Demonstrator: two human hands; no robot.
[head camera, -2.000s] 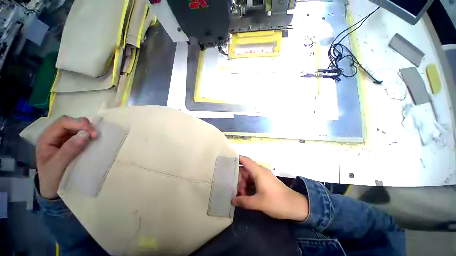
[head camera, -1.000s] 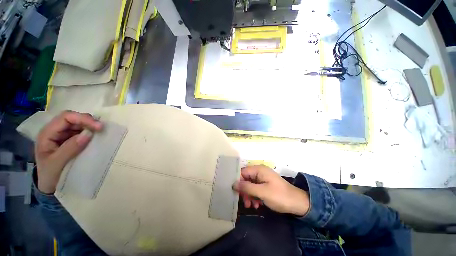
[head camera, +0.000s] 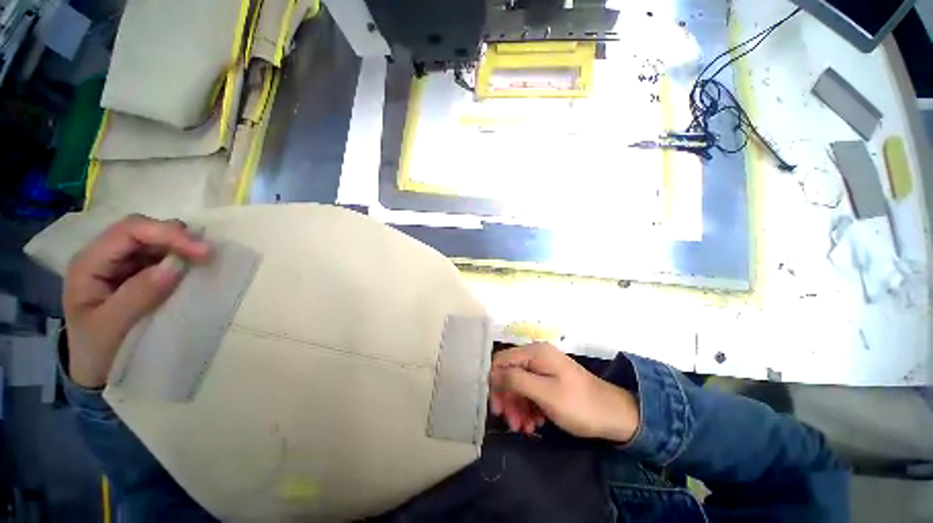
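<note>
A large rounded beige panel (head camera: 338, 276) with a centre seam is held above my lap, in front of the machine table. One grey patch (head camera: 200, 322) is stitched near its left edge and another grey patch (head camera: 458, 378) at its right edge. My left hand (head camera: 128, 291) grips the panel's upper left edge, with thumb and fingers near the left patch. My right hand (head camera: 558, 393) is at the panel's right edge beside the right patch, fingers curled with the tips close together; part of them is hidden by the edge. A thin thread shows below the right fingers.
The dark sewing head (head camera: 435, 31) stands over the yellow-edged template window (head camera: 534, 72). Black cable (head camera: 706, 112) lies on the template. Loose grey patches (head camera: 847, 102), a yellow piece (head camera: 897, 169) and white scrap (head camera: 864, 255) lie at right. A beige panel stack (head camera: 169, 61) is at left; a control panel (head camera: 870, 15) is top right.
My right thumb and fingers have drawn together at the panel's right edge, where they were more spread. The panel has shifted slightly left, and the machine sits higher in view.
</note>
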